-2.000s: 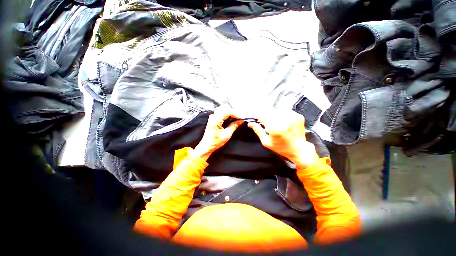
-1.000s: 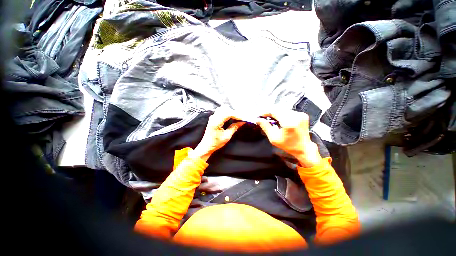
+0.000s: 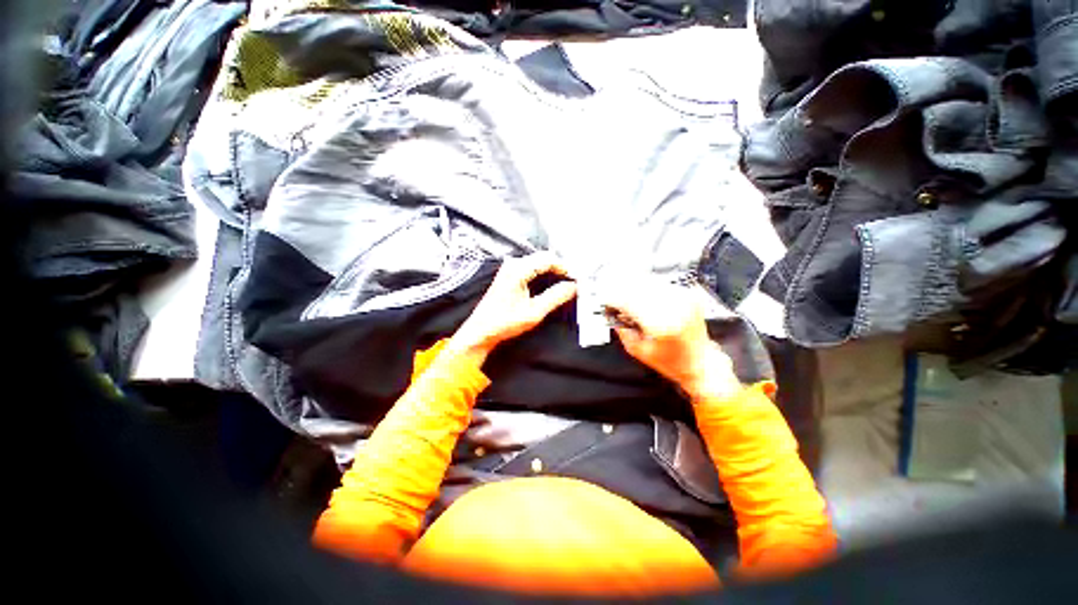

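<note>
A denim jacket (image 3: 390,166), pale grey with black parts, lies spread in front of me and over my lap. My left hand (image 3: 523,303) pinches its dark cloth near the middle. My right hand (image 3: 662,331) is just to the right, fingers curled, with a small dark thing at the fingertips, too blurred to name. A small white label-like strip (image 3: 593,324) hangs between the two hands over the black cloth. Brass buttons (image 3: 538,466) show on the dark part at my lap.
Crumpled dark garments (image 3: 106,225) are piled at the left. Grey denim garments (image 3: 904,260) with stitched bands are heaped at the right. Cloth with a yellow-green print (image 3: 266,65) lies at the back left. A white table top (image 3: 697,59) shows behind the jacket.
My right hand has moved slightly down and left. The white strip now shows between the hands. My left hand has stayed nearly in place. The view has shifted slightly.
</note>
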